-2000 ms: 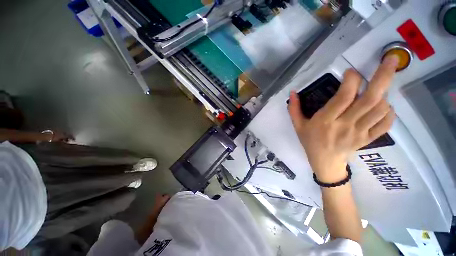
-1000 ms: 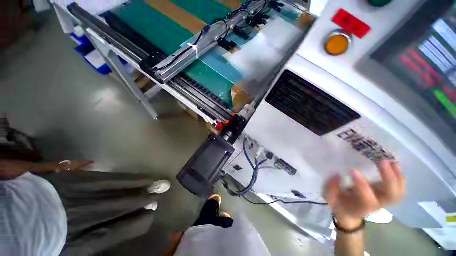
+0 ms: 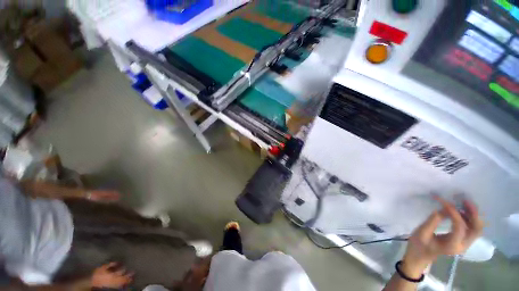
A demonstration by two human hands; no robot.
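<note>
My right hand (image 3: 447, 230), with a black bead bracelet, is raised at the lower right in front of the white cutting machine cabinet (image 3: 392, 182). Its fingers are apart and half curled, and it holds nothing. My left hand (image 3: 195, 275) is a blurred patch at the bottom edge beside my white shirt; its fingers cannot be made out. The orange push button (image 3: 377, 53) sits under a red label (image 3: 388, 32), with no finger on it. The touchscreen (image 3: 475, 54) is lit at the upper right. A milky-white sheet (image 3: 321, 65) lies on the machine bed.
A silver beam (image 3: 244, 80) crosses the green-and-brown bed. A black motor (image 3: 263, 190) juts from the cabinet's corner, with cables beside it. A blue crate (image 3: 179, 10) stands on a white table at the top. Another person (image 3: 34, 227) stands at the lower left.
My right hand has left the orange button and moved down and right, away from the panel. The view has shifted, bringing the blue crate and more of the touchscreen into the picture.
</note>
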